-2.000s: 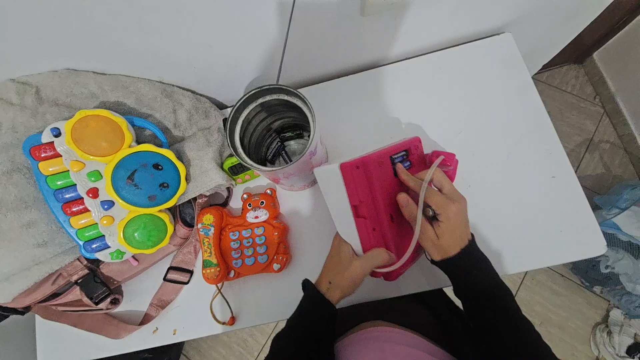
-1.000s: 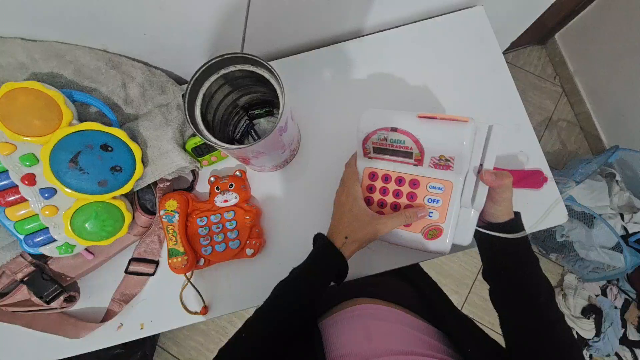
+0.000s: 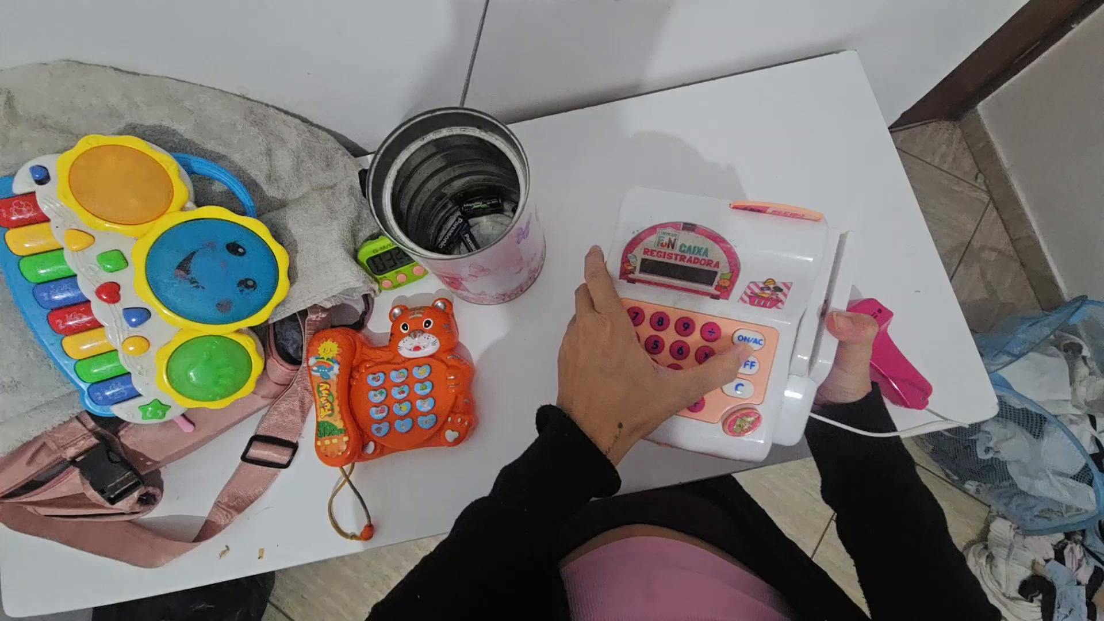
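A white and pink toy cash register (image 3: 768,259) lies face up on the white table, its keypad and small display showing. My left hand (image 3: 617,366) rests over the left part of the keypad, thumb at the round keys near the OFF button, fingers spread. My right hand (image 3: 849,349) is at the register's right side, thumb against its white side piece; its other fingers are partly hidden. Just right of that hand lies a pink toy scanner (image 3: 893,358) with a white cord. The register's underside is out of sight.
Left of the register stand a metal can (image 3: 496,267) with batteries inside, a green digital timer (image 3: 390,261), an orange tiger toy phone (image 3: 405,379), a toy piano (image 3: 211,267), a pink strapped bag (image 3: 155,431) and a grey towel (image 3: 302,147). A blue mesh basket (image 3: 1026,448) holds clothes beyond the table's right edge.
Two seconds ago the register's pink underside faced up, with my right fingers at a blue battery in it; now its keypad faces up. The scanner now lies angled beside my right hand.
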